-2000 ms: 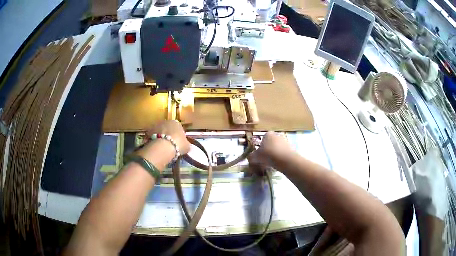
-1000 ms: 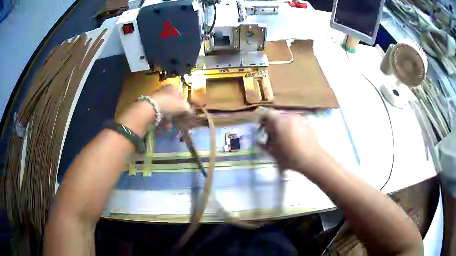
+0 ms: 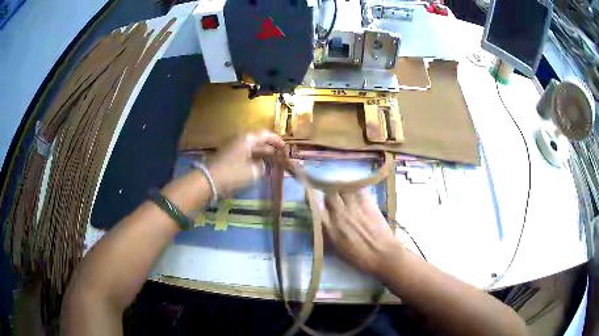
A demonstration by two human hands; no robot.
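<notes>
A brown bag panel (image 3: 439, 125) lies under the yellow clamp frame (image 3: 341, 96) below the sewing machine head (image 3: 269, 46). Long brown strap handles (image 3: 318, 249) hang in loops from the panel's front edge over the table's front. My left hand (image 3: 246, 163) is at the left strap by the clamp's left arm, its fingertips closed on the strap. My right hand (image 3: 351, 220) lies inside the strap loop over the template plate (image 3: 246, 246), slightly blurred; its fingers are partly covered by the strap, and whether they hold anything cannot be told.
A bundle of straps (image 3: 82, 151) lies at the left beside a black mat (image 3: 141, 141). A control screen (image 3: 517, 33) and a small fan (image 3: 568, 111) stand at the right. A thin cable (image 3: 529, 170) runs over the white table (image 3: 453, 249).
My right hand has moved from the panel's front edge down and left into the strap loop. The panel's front edge, lifted and blurred a second ago, lies flatter. The whole view has shifted.
</notes>
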